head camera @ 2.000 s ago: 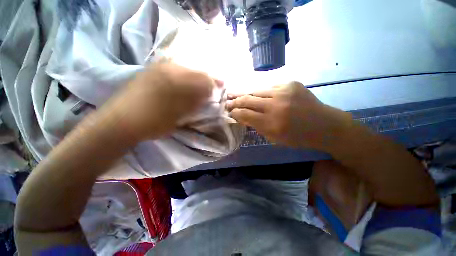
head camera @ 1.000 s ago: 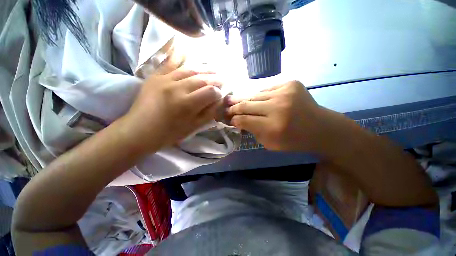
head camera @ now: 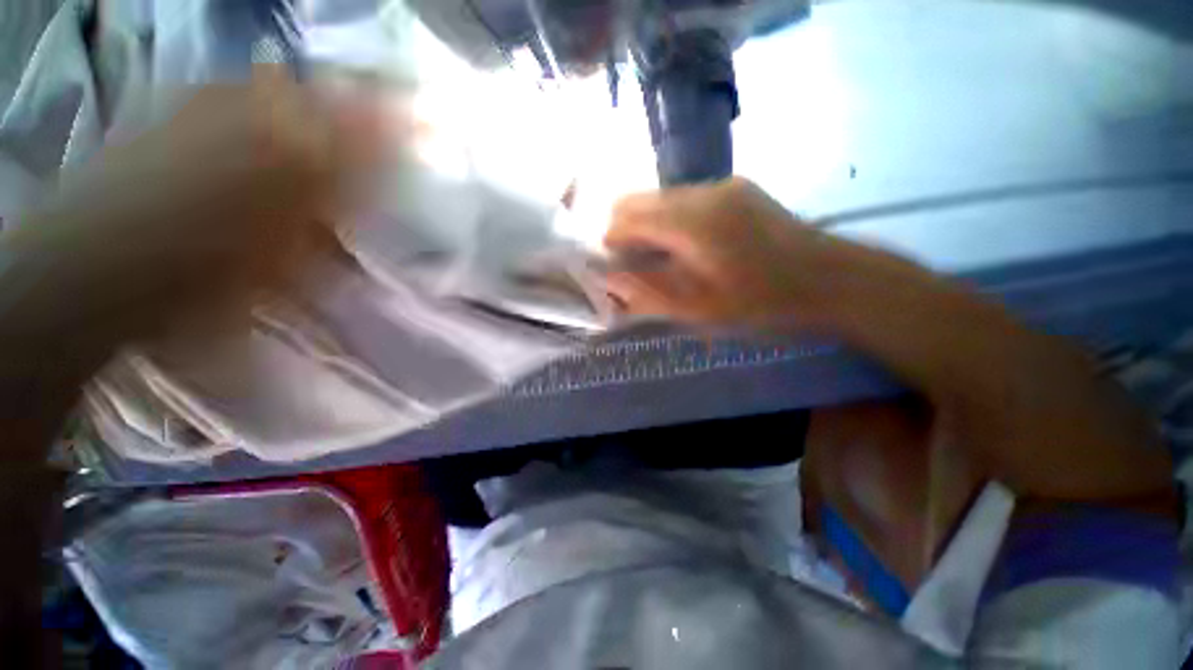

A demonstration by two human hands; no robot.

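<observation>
The pale beige garment [head camera: 432, 347] lies over the machine bed and the table edge, left of the needle area. My left hand [head camera: 334, 151] is strongly blurred above the cloth at the upper left; its fingers cannot be made out. My right hand [head camera: 700, 255] is at the garment's right edge, just below the dark ribbed knob [head camera: 691, 124], with fingers bent and pinching the cloth edge. The needle area [head camera: 612, 72] is at the top, beyond my right fingertips, partly lost in the lamp glare.
The white machine bed [head camera: 968, 131] extends to the right. A printed ruler [head camera: 628, 364] runs along the grey table edge. A red basket [head camera: 399, 543] with pale pieces [head camera: 216, 563] stands below left. My lap is under the table edge.
My left hand has moved away from my right hand, up and to the left. The cloth is spread flatter to the left, uncovering more table edge. My right hand has stayed nearly in place.
</observation>
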